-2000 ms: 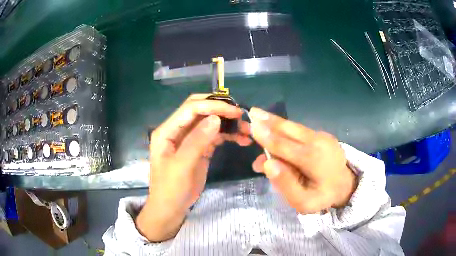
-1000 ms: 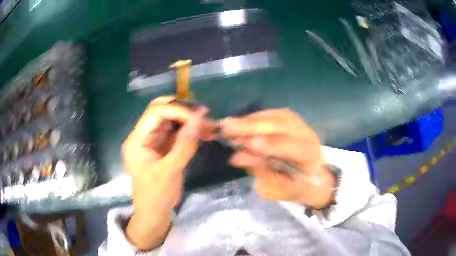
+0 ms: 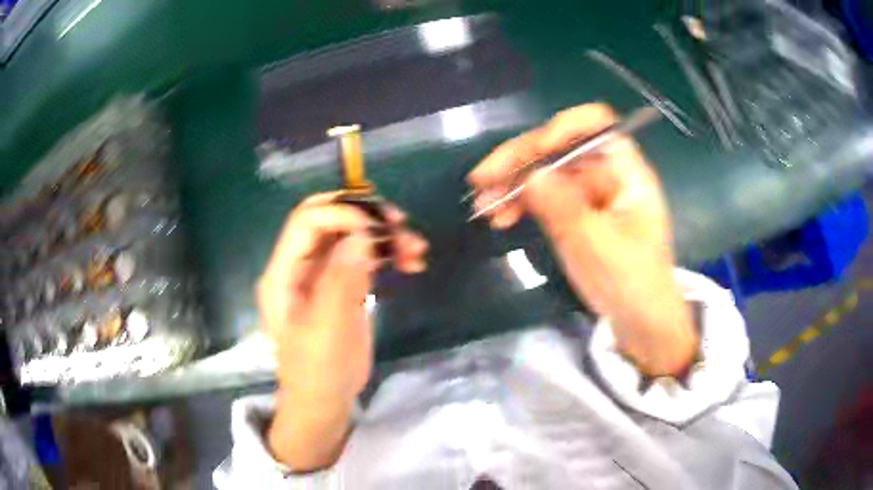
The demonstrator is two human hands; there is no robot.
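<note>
My left hand pinches a dark round display module in its fingertips, largely covered by the fingers. Its orange-gold flex cable points up and away from me. My right hand holds silver tweezers like a pen, tip down and to the left, apart from the module. Blur hides whether the tips carry anything. A dark strip with a bright glare spot lies near the table edge between the hands.
A clear blister tray with discs and orange cables is at left. A long black sheet lies farther back. Spare tweezers and a second clear tray are at right. A blue bin is below.
My right hand with the tweezers has moved away from the module, up and to the right. My left hand still holds the module. The camera view has shifted too.
</note>
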